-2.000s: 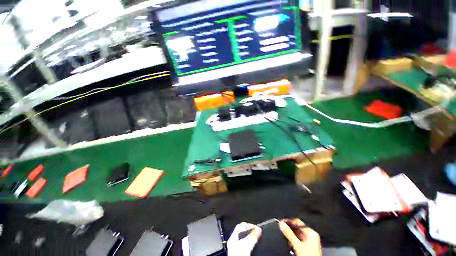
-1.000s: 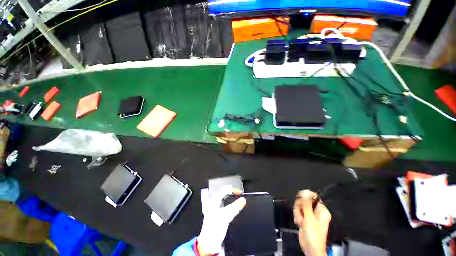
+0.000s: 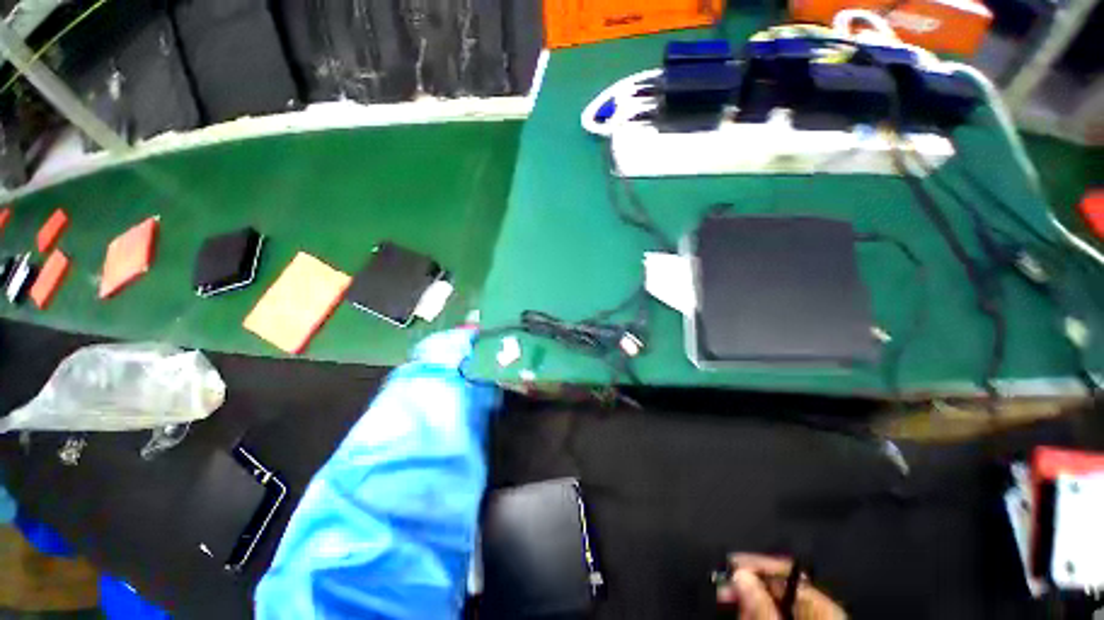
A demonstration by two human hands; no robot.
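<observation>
My left arm, in a blue sleeve, reaches from the bottom edge to the left edge of the green stand; no hand can be made out at its end. Beyond it, a black box (image 3: 394,282) with a white paper label lies on the green strip. My right hand (image 3: 781,589), bare and cut off by the bottom edge, holds a thin dark item (image 3: 793,586), perhaps a cable plug. A flat black box (image 3: 536,547) lies on the black mat right of my sleeve, ports on its right side. Another black box (image 3: 233,506) lies left of it.
The green stand (image 3: 569,260) holds a black box (image 3: 785,291), loose cables and a white power strip (image 3: 775,150) with black plugs. Orange-red pads (image 3: 298,303) and a black box (image 3: 229,260) lie on the green strip. A plastic bag (image 3: 115,388) is left, stacked white plates (image 3: 1079,533) right.
My left hand has left the black box on the mat, and my arm now reaches forward. A labelled black box now lies beside the orange pad. My right hand is lower. The view has shifted.
</observation>
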